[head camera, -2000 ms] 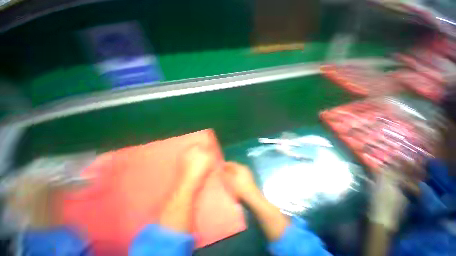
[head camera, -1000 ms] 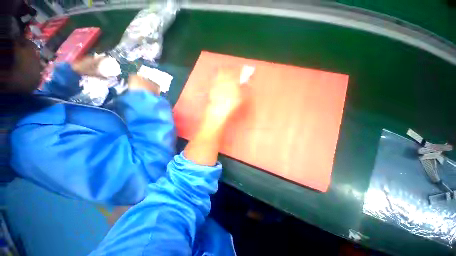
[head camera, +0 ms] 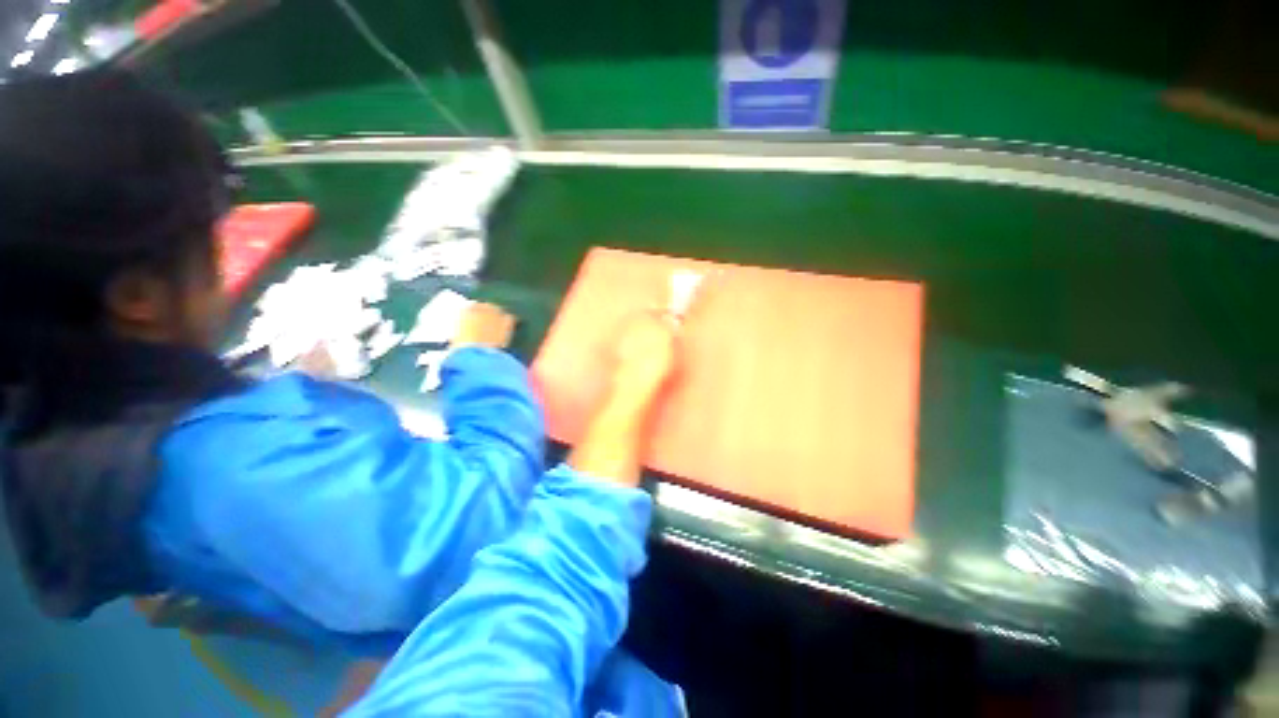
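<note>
My left hand (head camera: pixel 645 351) is bare and blurred, over the left half of the orange-red mat (head camera: pixel 800 393). A small white piece (head camera: pixel 683 292) shows at or just beyond its fingertips. The blur hides whether the fingers hold it or it lies on the mat. My right hand is not in view. To the right, a loose pile of light strips (head camera: pixel 1147 418) lies on a shiny clear plastic sheet (head camera: pixel 1052 463).
A person in a blue smock (head camera: pixel 323 491) sits close on my left, one hand (head camera: pixel 484 326) near white pieces (head camera: pixel 316 312). Crumpled clear bags (head camera: pixel 449 211) and a red tray (head camera: pixel 260 239) lie beyond. The green bench's front edge (head camera: pixel 786 547) curves below the mat.
Since one second ago, the view has tilted up and the mat sits lower in the picture. My left hand appears nearer the white piece. Two seconds ago both hands were over the mat.
</note>
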